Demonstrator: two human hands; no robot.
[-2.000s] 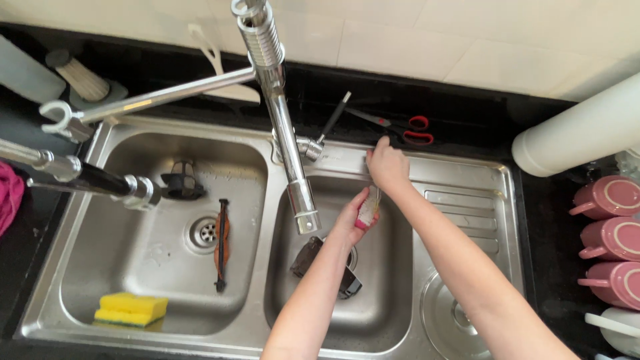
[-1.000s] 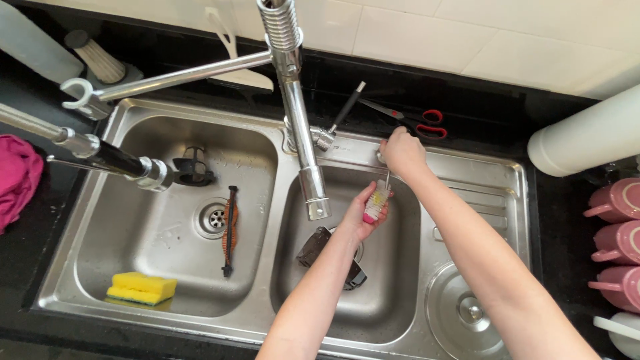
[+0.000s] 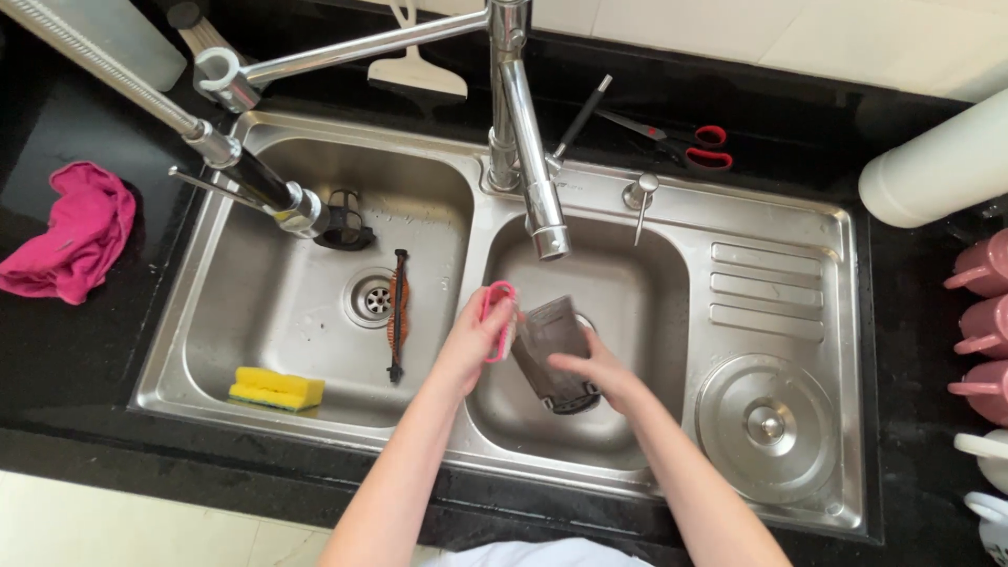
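Observation:
My left hand point(image 3: 472, 339) grips a small pink-rimmed brush point(image 3: 499, 321) over the near left part of the right sink basin point(image 3: 630, 268). Beside it, my right hand point(image 3: 602, 366) holds a smoky translucent plastic container point(image 3: 551, 346), tilted above the basin floor. The container partly covers the drain. In the left basin point(image 3: 260, 299) lie a brush roller with orange bristles point(image 3: 399, 315), next to the drain, and a dark plastic filter frame point(image 3: 345, 224) near the back. A yellow sponge point(image 3: 276, 388) rests at that basin's near left corner.
A chrome faucet point(image 3: 535, 173) reaches over the right basin, and its spray hose point(image 3: 244, 169) over the left. A soap dispenser point(image 3: 642, 193) and red-handled scissors point(image 3: 677, 142) are behind. A pink cloth point(image 3: 79, 232) lies left; pink cups point(image 3: 984, 327) and a white cylinder point(image 3: 937, 161) stand right.
My right hand has come down from the soap dispenser and taken hold of the smoky container in the right basin. My left hand still holds the pink item. The view has shifted.

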